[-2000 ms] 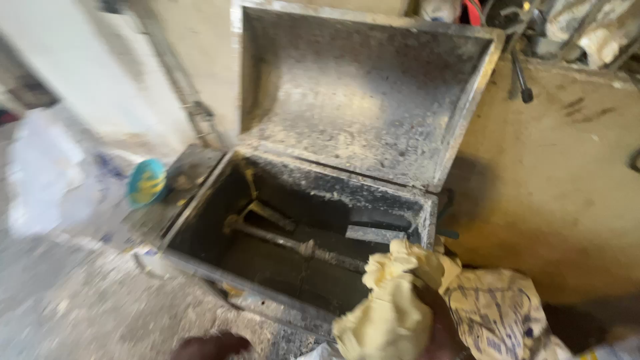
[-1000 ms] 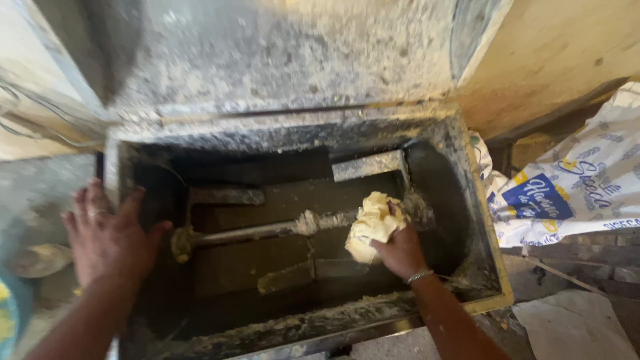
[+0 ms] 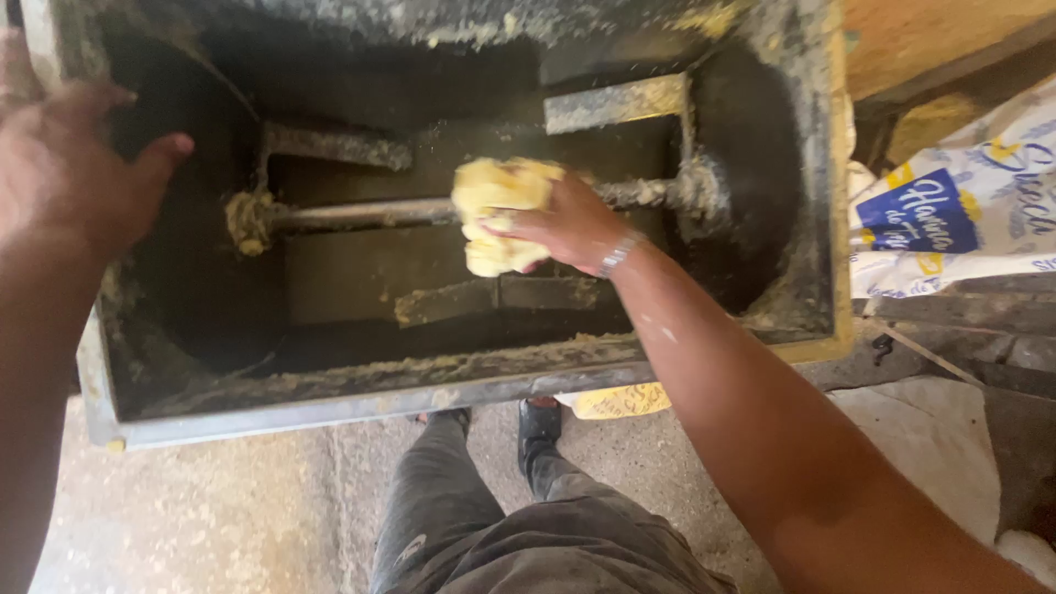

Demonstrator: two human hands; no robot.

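Below me stands a metal mixing trough (image 3: pixel 247 417) with a crusted rim. A horizontal mixer shaft (image 3: pixel 371 214) runs across it, with flat paddles (image 3: pixel 615 103) and dough-like residue at both ends. My right hand (image 3: pixel 557 219), a bracelet at its wrist, grips a crumpled pale-yellow cloth or dough-like lump (image 3: pixel 503 202) over the middle of the shaft; its exact material is unclear. My left hand (image 3: pixel 74 165) is spread at the trough's left wall, with nothing in it; whether it touches the rim cannot be told.
A printed white flour-type sack (image 3: pixel 990 206) lies right of the trough. A yellow printed bag (image 3: pixel 623 402) is on the floor by the front edge, close to my feet. A pale sheet (image 3: pixel 924 445) lies on the floor at lower right.
The view has moved in over the trough. Since one second ago, my right hand has moved left along the shaft with the yellow lump still in its grip. My left hand stays near the left side.
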